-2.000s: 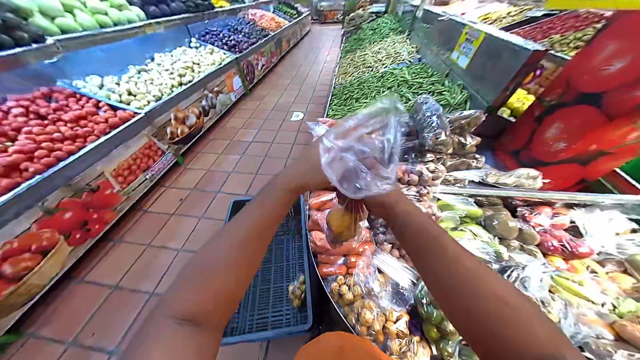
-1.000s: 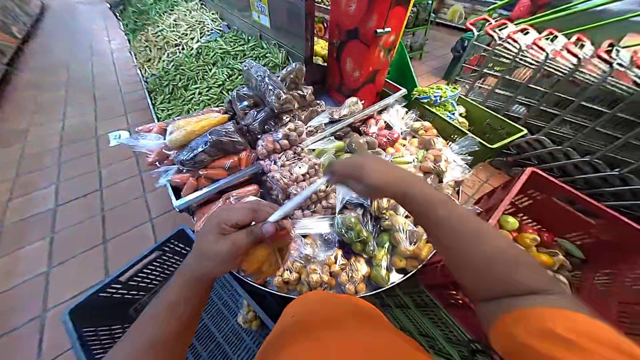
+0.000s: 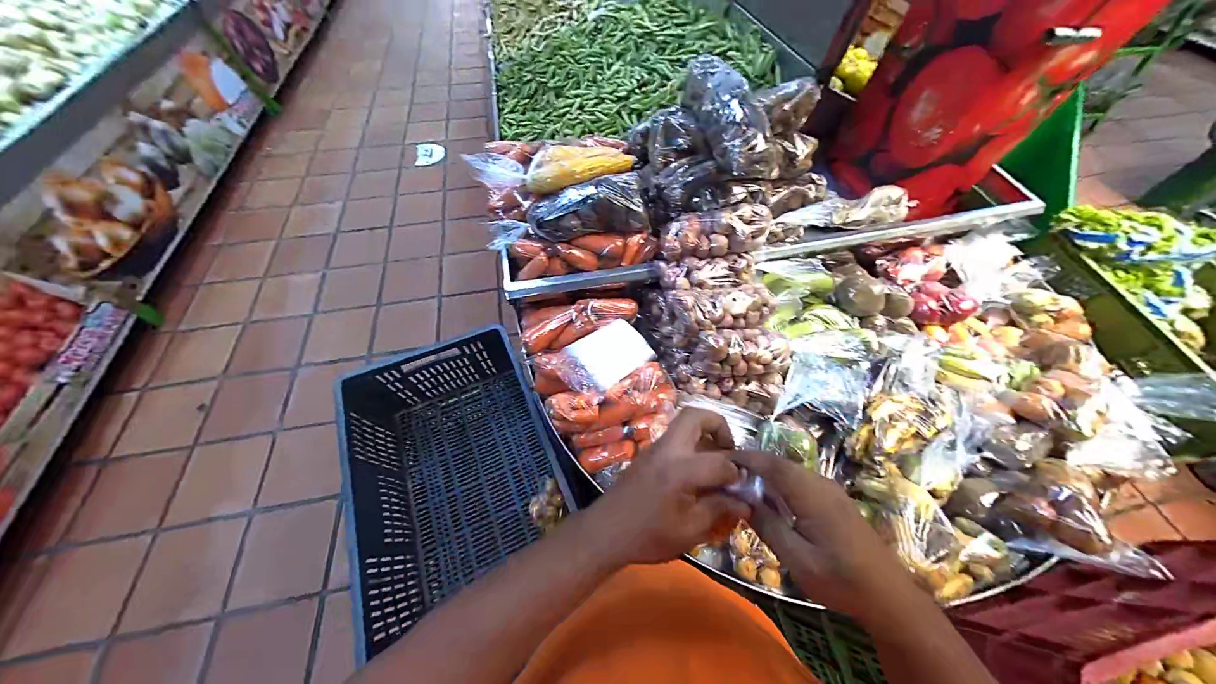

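Observation:
My left hand [image 3: 670,489] and my right hand [image 3: 807,522] meet low in front of me, pinching the twisted neck of a clear plastic bag [image 3: 749,489] between them. Orange-yellow produce in that bag shows partly below my fingers; the hands hide the rest. Just beyond them lie bagged carrots [image 3: 617,404], with a white rectangular thing [image 3: 611,353] on top. Bags of small purplish bulbs [image 3: 727,328] are piled beside the carrots. To the right, more bagged vegetables [image 3: 902,423] cover the round display.
A dark slatted plastic crate [image 3: 456,475] stands left of the display, with a small bag of produce [image 3: 548,503] at its right side. Green pods [image 3: 627,66] are heaped beyond. Red crate [image 3: 1083,608] at lower right. Tiled aisle floor [image 3: 247,380] runs along the left.
My hands have come together at the bag's neck; one second ago they were apart with the stretched plastic between them. The view has swung back left.

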